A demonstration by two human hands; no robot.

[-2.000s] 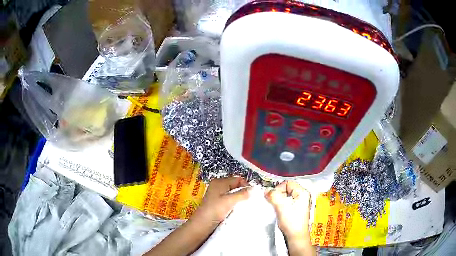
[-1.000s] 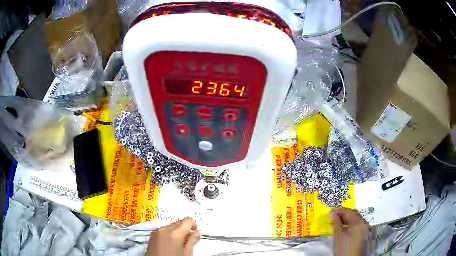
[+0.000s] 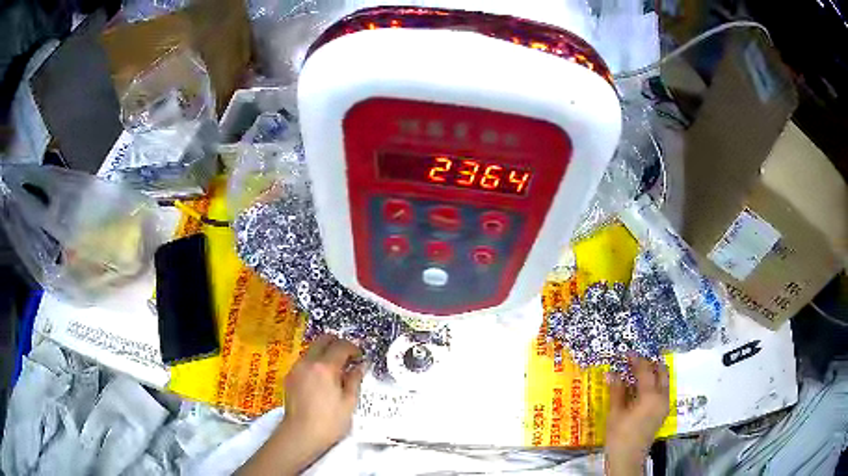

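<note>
The snap machine's white head (image 3: 460, 74) hangs over the white tabletop, its red counter reading 2364. The round lower die (image 3: 409, 359) shows bare below it. My left hand (image 3: 321, 395) is at the near edge of the left pile of snap parts (image 3: 279, 246), fingers bent; whether it holds a piece cannot be seen. My right hand (image 3: 638, 409) has its fingertips at the front of the right pile of snap parts (image 3: 590, 325); any piece in them is hidden. White garment cloth (image 3: 418, 459) lies along the table's front edge.
A black smartphone (image 3: 186, 297) lies on the yellow sheet (image 3: 251, 349) at left, near a tied clear bag (image 3: 107, 246). A cardboard box (image 3: 776, 246) stands at right. Grey-white garments (image 3: 88, 418) are heaped at lower left. A white cable (image 3: 697, 46) runs behind.
My hands have parted from the cloth below the machine head and reached to the two piles. The counter went from 2363 to 2364. The die came into view. The camera view has shifted.
</note>
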